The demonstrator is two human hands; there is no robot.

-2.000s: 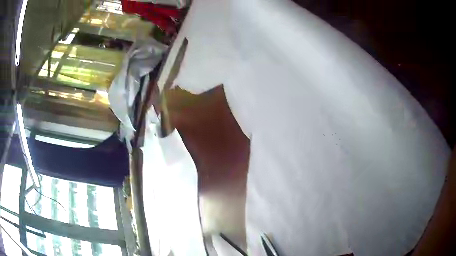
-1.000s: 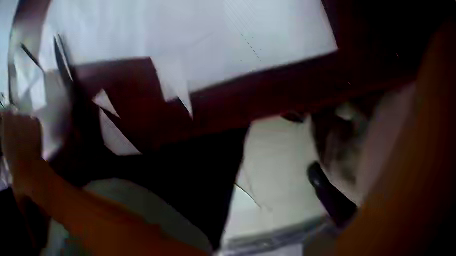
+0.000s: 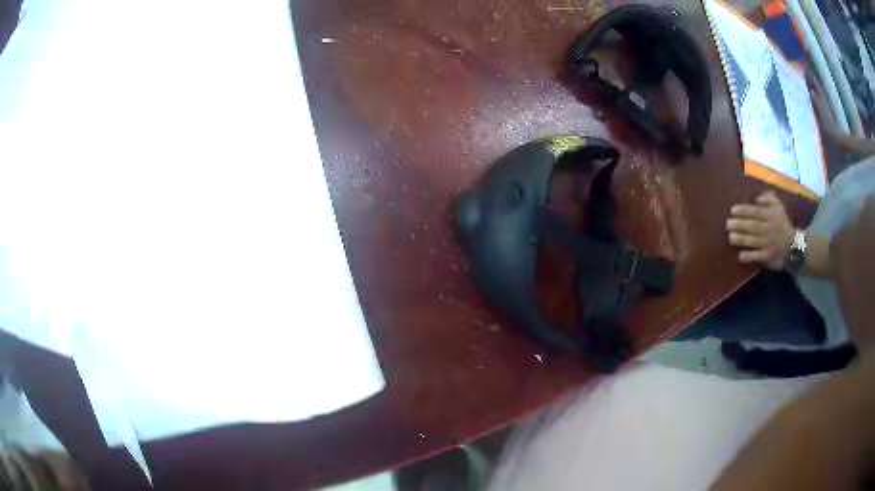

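Note:
A large white sheet lies on the dark red-brown table and fills much of the left side. Its lower edge has a narrow pointed strip at the bottom left. A blurred skin-toned patch at the bottom left corner may be part of my left hand; its fingers and any hold cannot be made out. A blurred brown shape at the lower right edge looks like a bare arm, with no hand visible on it. My right hand is not in view. No shears show.
Two curved black padded pieces of gear, one nearer with straps and one farther, lie right of the sheet. An orange-edged folder with drawing sheets is at the upper right. Another person's watch-wearing hand rests on the table edge.
The view has swung right along the table. The shears and the forearm seen at left have left the picture. The black gear, folder and another person's hand have come in.

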